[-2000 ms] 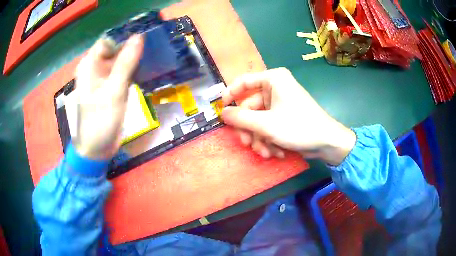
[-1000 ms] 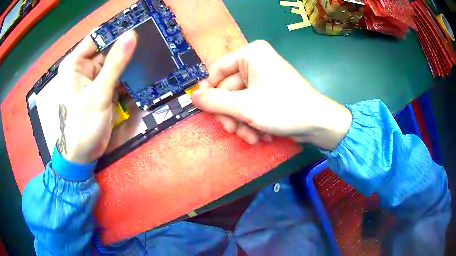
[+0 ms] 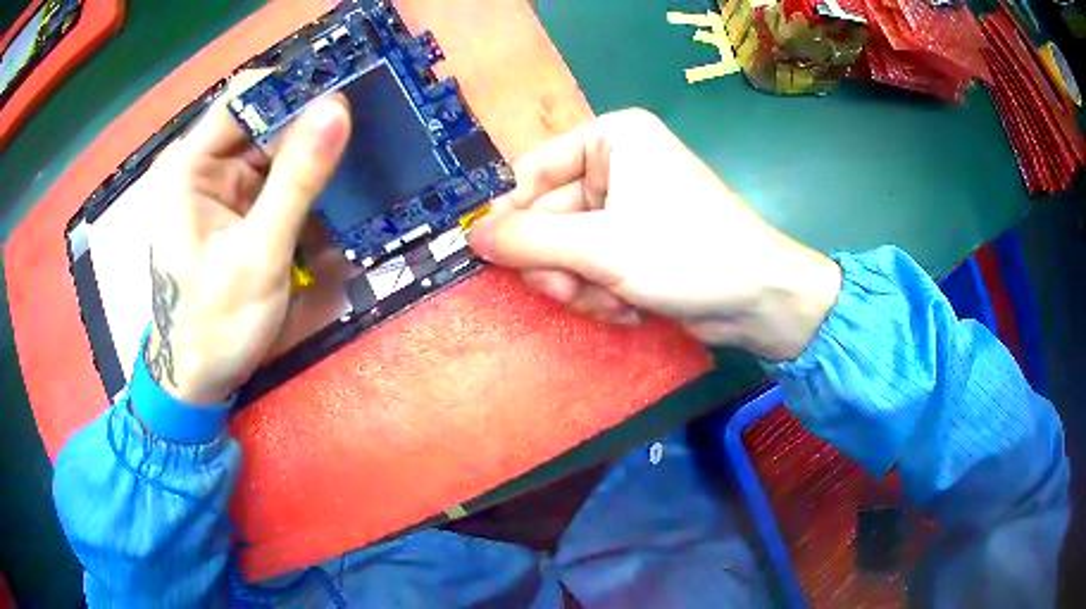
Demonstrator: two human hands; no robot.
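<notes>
My left hand (image 3: 244,226) holds the blue mainboard (image 3: 447,113) with the thumb on its dark grey square face, tilted above the tablet half-assembly (image 3: 107,286). My right hand (image 3: 595,226) pinches at the small orange-yellow flexible strip (image 3: 475,217) beside the board's lower right corner; the fingertips partly hide it. Another yellow piece (image 3: 300,276) shows beside my left hand. The board and my left hand cover most of the tablet's inside.
The tablet lies on an orange-red foam mat (image 3: 476,393). A tape dispenser with pale strips (image 3: 792,48) and red bubble bags (image 3: 917,48) stand at the upper right. A blue-rimmed bin (image 3: 741,464) is beside the lap. Another mat (image 3: 89,48) is at the upper left.
The board came down over the tablet's right part from its blurred position, and my right hand moved left with it. In the last second both hands shifted only slightly right.
</notes>
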